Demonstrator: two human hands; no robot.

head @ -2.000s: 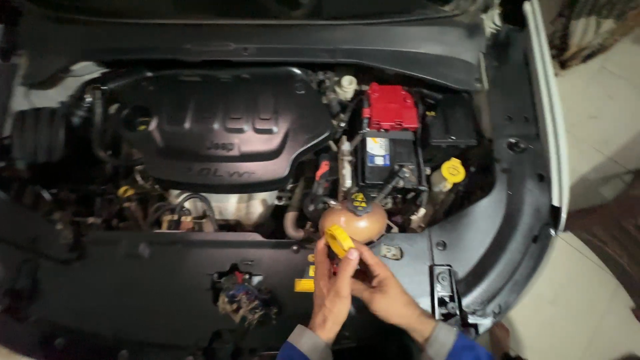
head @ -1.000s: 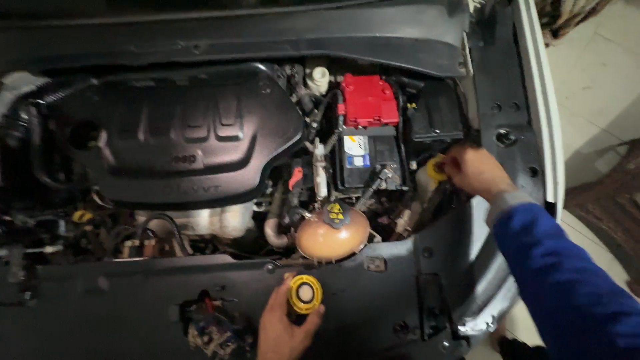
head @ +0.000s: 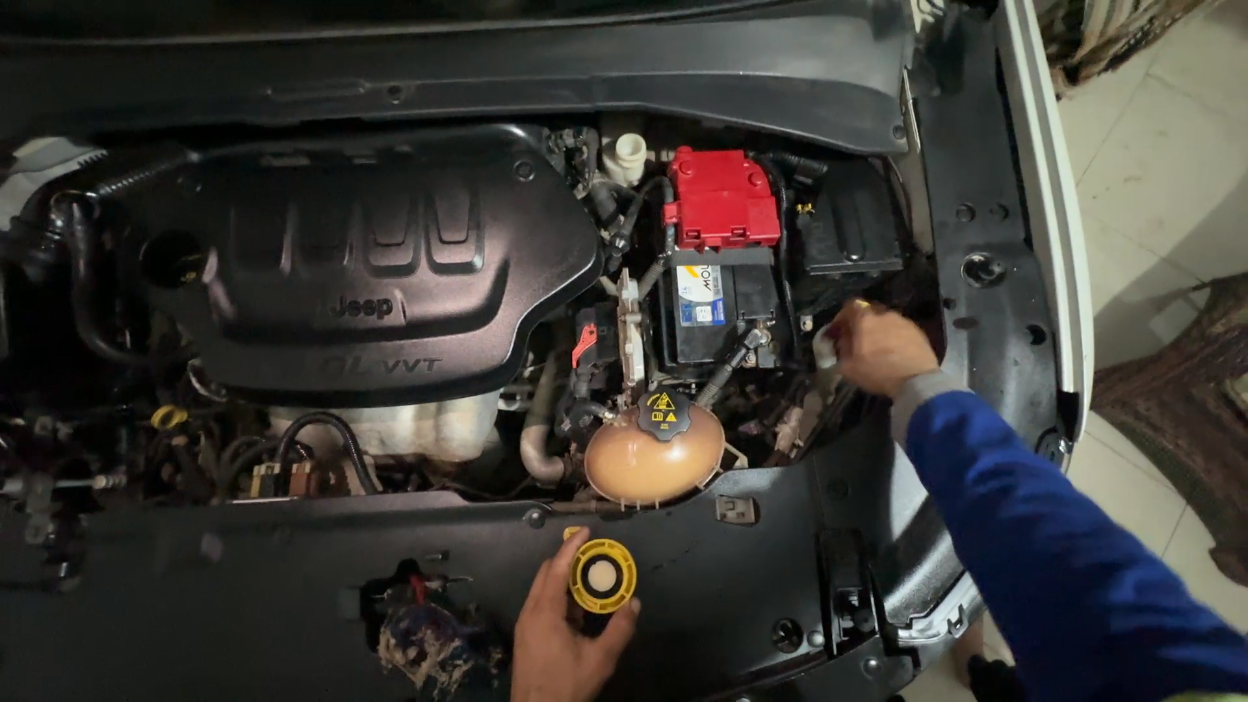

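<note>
My left hand (head: 565,629) holds a yellow-rimmed cap (head: 603,576) between thumb and fingers above the black front panel, its dark inner ring and pale centre facing up. Out at the right, my right hand (head: 885,349) has its fingers around a yellow cap (head: 862,306), mostly hidden, at the pale filler neck (head: 827,347) beside the battery (head: 702,312). Between my hands is the orange-brown coolant tank (head: 655,462) with its black cap (head: 664,413) on. An uncovered round filler opening (head: 174,258) shows at the left of the black engine cover (head: 390,263).
A red terminal cover (head: 723,199) sits over the battery's rear, with a black box (head: 850,224) to its right. A white reservoir neck (head: 629,156) stands behind. A crumpled, dirty cloth (head: 429,634) lies on the front panel (head: 244,595). The white fender edge (head: 1053,195) bounds the right.
Two seconds ago both hands were together at the yellow-rimmed cap in front of the coolant tank. My right hand has since gone right to the other yellow cap; my left keeps the first.
</note>
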